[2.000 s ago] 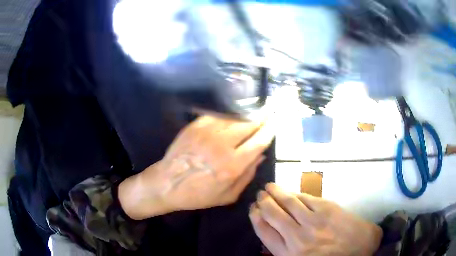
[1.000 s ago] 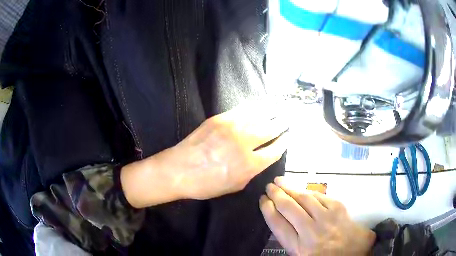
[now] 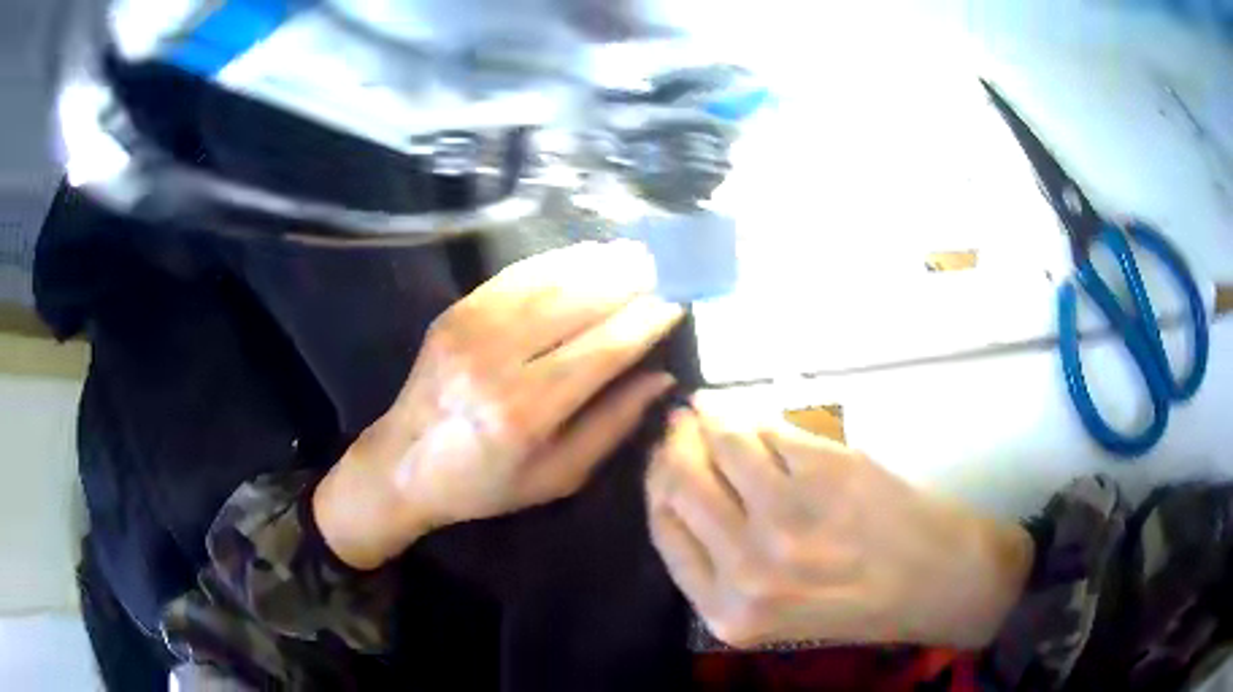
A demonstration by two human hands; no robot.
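Note:
A dark garment (image 3: 582,595) lies across the left and centre, with its right edge running under both hands. My left hand (image 3: 500,406) lies palm down on the cloth, fingers pointing at the presser foot area, which is washed out by glare. My right hand (image 3: 811,527) pinches the garment's edge between thumb and fingertips, close below my left fingertips. The sewing machine's blurred head (image 3: 446,81) and its ribbed dial (image 3: 676,160) stand above my left hand. The needle cannot be made out.
Blue-handled scissors (image 3: 1116,318) lie on the white table (image 3: 947,460) at the right, blades pointing up and left. Small tan patches (image 3: 953,260) show on the white surface. A curved shiny metal bar (image 3: 298,216) crosses the upper left. Red-black cloth shows at the bottom.
The view has shifted, and the machine head and metal bar now appear farther left. My right fingertips are now up at the cloth edge near my left fingertips. The scissors show whole again.

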